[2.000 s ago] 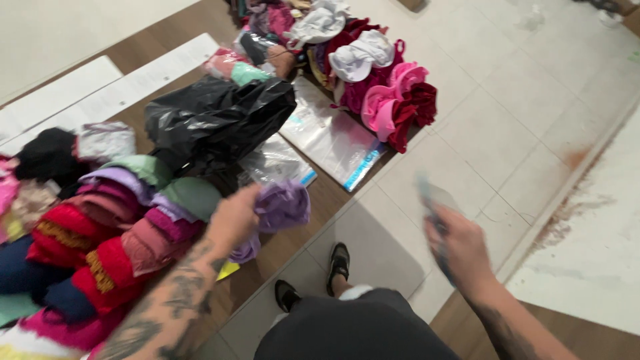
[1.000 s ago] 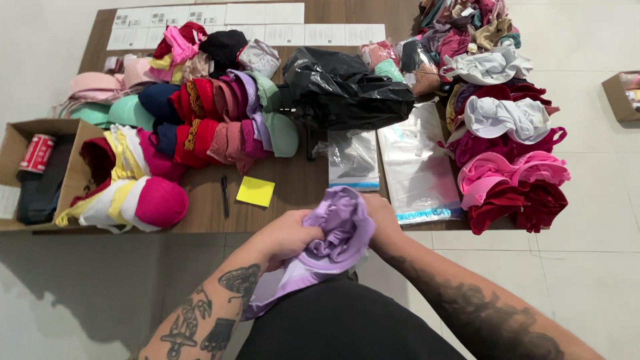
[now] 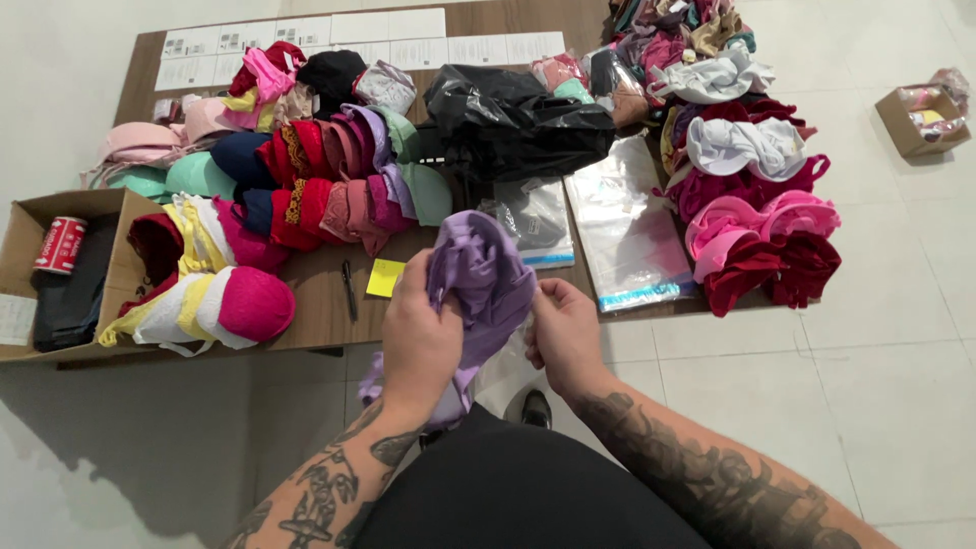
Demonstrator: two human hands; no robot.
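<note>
A crumpled lilac bra (image 3: 488,282) is gripped in my left hand (image 3: 423,332), its lower part hanging down over my wrist. My right hand (image 3: 568,328) is at the garment's right edge, fingers curled; something thin and clear seems to be between its fingertips, too blurred to name. Behind my hands, a flat clear plastic bag (image 3: 534,217) and a larger stack of clear plastic bags (image 3: 629,221) lie on the wooden table. Nested bras (image 3: 328,210) in red, navy, pink, purple and green fill the left part. More bras (image 3: 762,221) in pink, dark red and white form a row at the right.
A cardboard box (image 3: 69,206) holding a red-labelled roll stands at the table's left edge. A black pen (image 3: 348,290) and yellow sticky notes (image 3: 383,277) lie near the front edge. Behind are a black plastic bag (image 3: 518,122) and white printed sheets (image 3: 412,38). A small box (image 3: 903,122) sits on the floor.
Two seconds ago my right hand was apart from the bra, with a blurred object at its fingers. Both hands have since come together at the lilac bra. The view has turned.
</note>
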